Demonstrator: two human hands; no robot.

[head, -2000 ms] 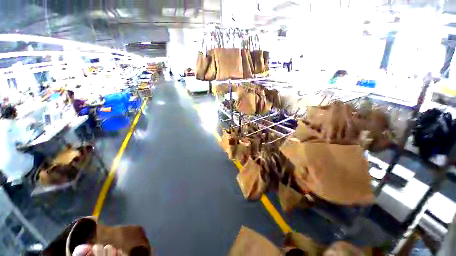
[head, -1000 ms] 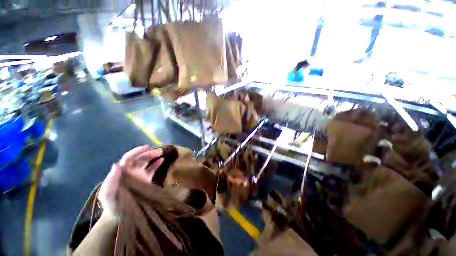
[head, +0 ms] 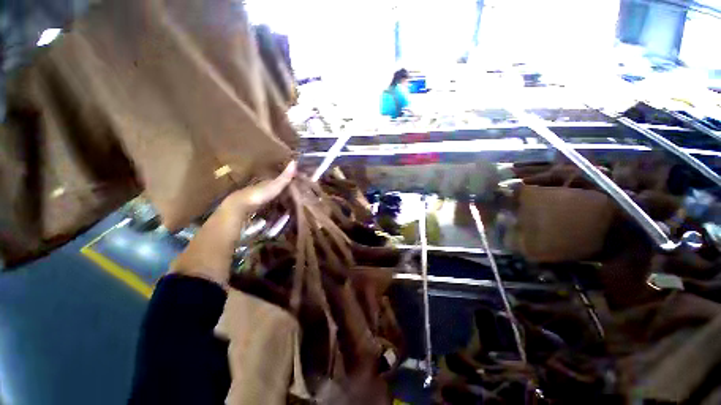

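My left hand (head: 265,190), with a dark sleeve, reaches up from the lower left and is closed around the gathered brown straps (head: 310,237) near a metal rail. The straps fan downward to part-made brown handbags (head: 257,340) hanging below my hand. Large brown bags (head: 150,103) hang close at the upper left, partly above and behind my hand. The fingers are partly hidden by the straps. My right hand cannot be made out.
The rack's metal arms (head: 593,176) extend toward me at the centre and right. More brown bags (head: 561,221) hang at the right. A person in teal (head: 393,99) is beyond the rack. A yellow floor line (head: 118,271) runs at the lower left.
The view has turned right and come closer to the rack. My left hand has risen with the strap bunch to rail height. The upper hanging bags now loom large at the left.
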